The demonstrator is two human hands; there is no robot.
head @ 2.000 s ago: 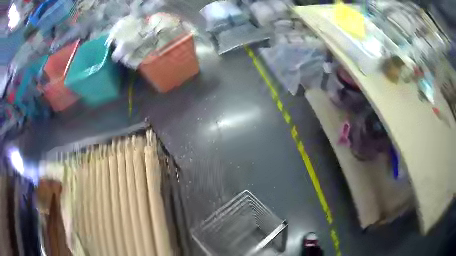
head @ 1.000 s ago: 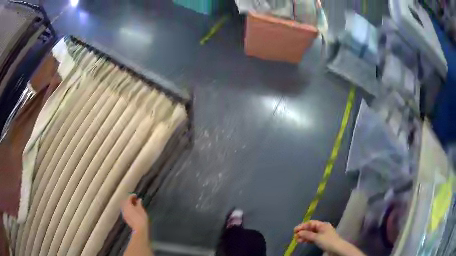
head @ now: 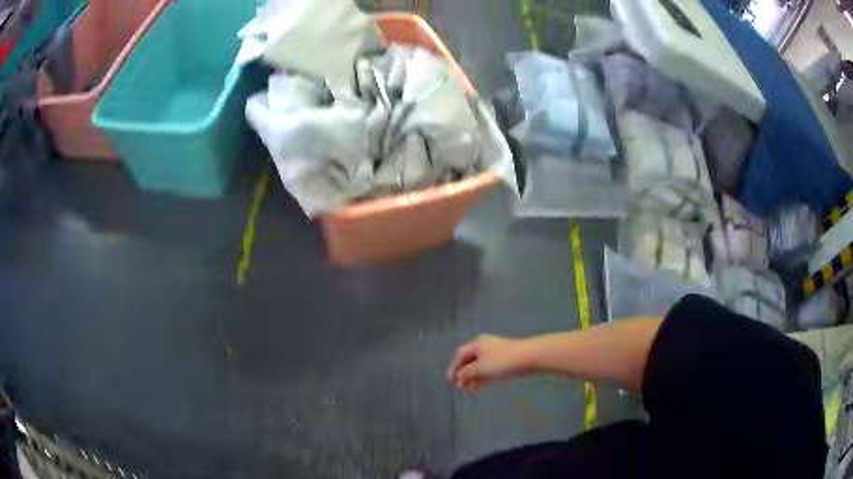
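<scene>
A coral plastic tub (head: 407, 229) stands on the floor ahead, at upper centre. Pale grey knit pieces (head: 360, 140) are heaped in it and hang over its left side. My right hand (head: 477, 363) reaches in from the right, over the floor below the tub and apart from it. Its fingers are loosely curled in, and nothing shows in them. The dark sleeve covers the upper arm. My left hand is out of the picture.
A turquoise tub (head: 173, 140) and another coral tub (head: 79, 122) stand at upper left. Wrapped bundles (head: 659, 178) and plastic bags line the right, near a yellow floor line (head: 582, 281). A blue cover (head: 786, 131) lies behind them. A rack edge (head: 65, 458) shows at lower left.
The view has turned and moved nearer the tubs. The fabric-covered rods have nearly left the picture. My left hand has gone out of view; my right hand now reaches further into the picture.
</scene>
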